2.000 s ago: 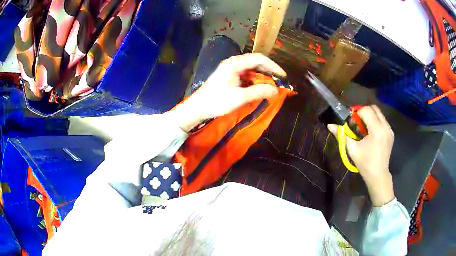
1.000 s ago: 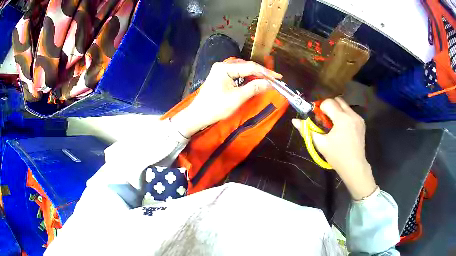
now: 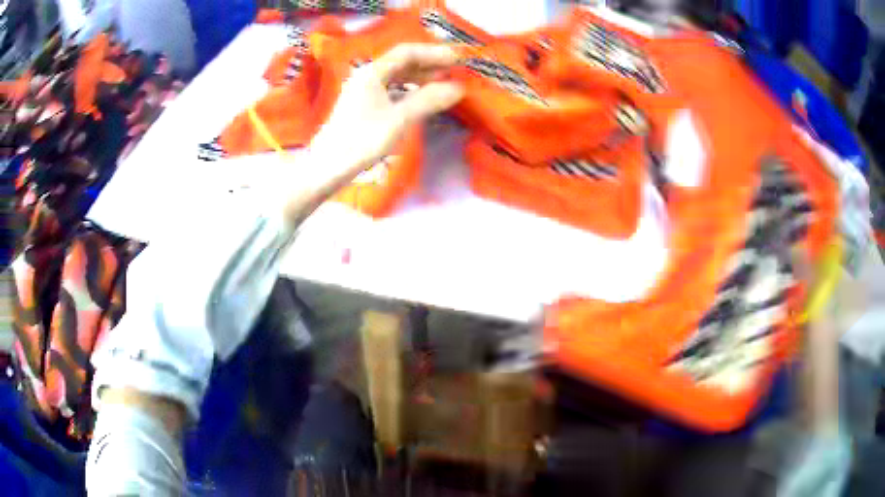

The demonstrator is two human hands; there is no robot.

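Note:
Several orange workpieces [image 3: 543, 116] with dark-and-white patterned panels and strips lie overlapping on the white table. My left hand [image 3: 403, 92] reaches over them, thumb and fingers curved at the orange cloth; whether they grip it is unclear. A large orange piece [image 3: 718, 126] with a patterned panel [image 3: 747, 291] spreads blurred at the right, past the table's front edge. My right hand [image 3: 842, 291] is a faint blur at the far right, around the yellow handle of the scissors [image 3: 825, 281]. The blades are not visible.
The white table [image 3: 466, 248] spans the middle. Wooden legs or frame parts [image 3: 383, 374] stand beneath it. Camouflage pieces [image 3: 78, 301] are at the left, above blue bin surfaces. A blurred pale-clothed shape [image 3: 146, 29] is at the top left.
The view has swung up from my lap to the tabletop. My left hand is now over the orange pieces there. My right hand and scissors have moved to the far right, away from the left fingertips.

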